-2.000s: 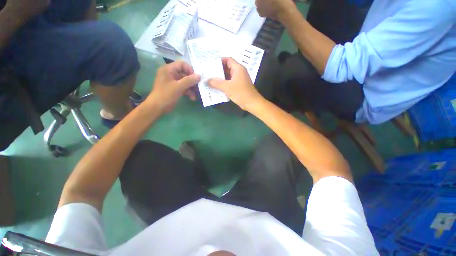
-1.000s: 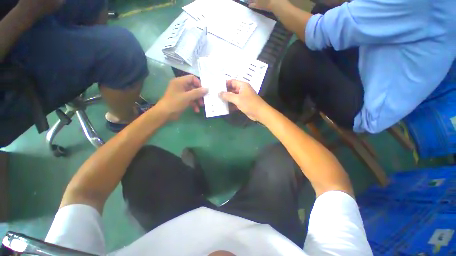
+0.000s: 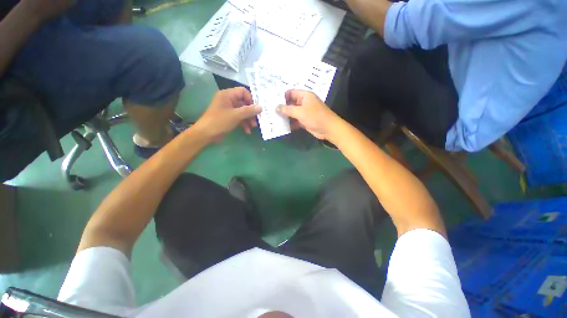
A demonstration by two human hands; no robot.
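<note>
A narrow folded leaflet [image 3: 271, 115], white with small dark print, is held upright in the air in front of the work surface. My left hand [image 3: 230, 113] grips its left edge between thumb and fingers. My right hand [image 3: 306, 112] grips its right edge the same way. A pile of folded leaflets [image 3: 230, 46] stands on the large pale backing sheet [image 3: 273, 48]. Unfolded printed sheets [image 3: 286, 22] lie flat at the back, and another printed sheet [image 3: 318, 77] lies at the near right, partly hidden behind the held leaflet and my right hand.
A ribbed black crate [image 3: 348, 38] shows under the backing sheet. A seated person's leg [image 3: 93, 62] and chair base [image 3: 102, 146] are at left. A person in a blue shirt [image 3: 491, 56] sits at right on a wooden stool [image 3: 447, 164]. Blue crates [image 3: 516, 248] stand at lower right.
Both hands and the leaflet have stayed close together in nearly the same place, with the leaflet now slightly tilted. The other person's hand at the top right has left the view.
</note>
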